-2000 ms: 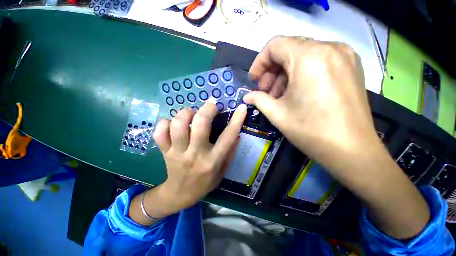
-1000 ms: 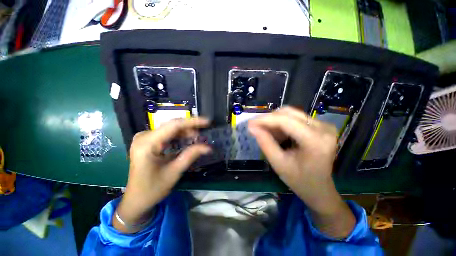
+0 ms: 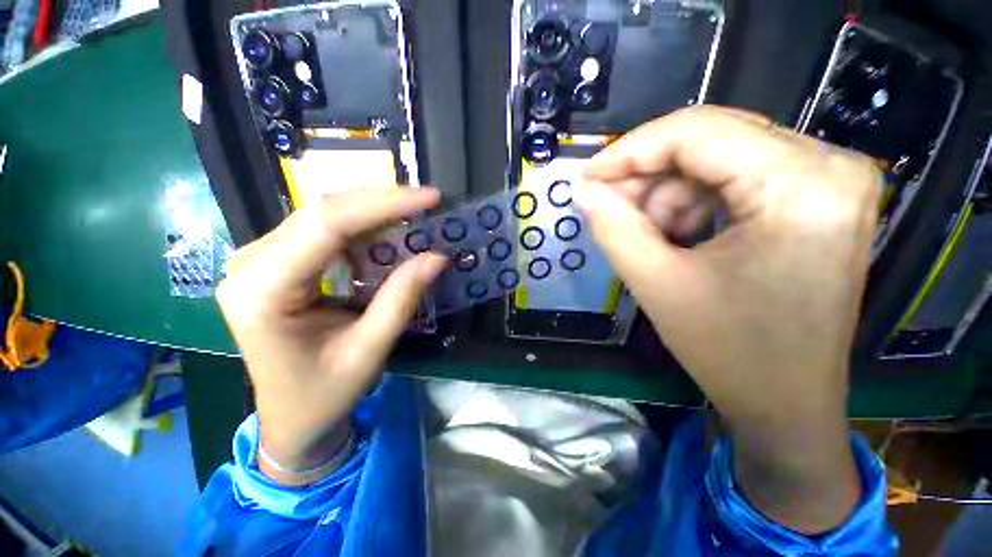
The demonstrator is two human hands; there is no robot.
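A clear adhesive ring sheet with rows of dark rings is held up above the phones, tilted. My left hand pinches its left end between thumb and fingers. My right hand has thumb and forefinger closed at its upper right corner, by a ring; whether they grip the sheet or a ring is hidden. An open-backed phone lies behind the sheet, its lower part partly covered. Another phone lies to its left, partly behind my left hand. Both show round black cameras and sit in the black foam tray.
Two more phones lie in the tray at the right, one partly behind my right hand. A small-dot sheet lies on the green mat at the left. An orange-handled tool is at the left edge.
The view has moved closer over the tray. The ring sheet, earlier pressed near a phone's camera area and then blurred between my hands, is now held up and spread between them.
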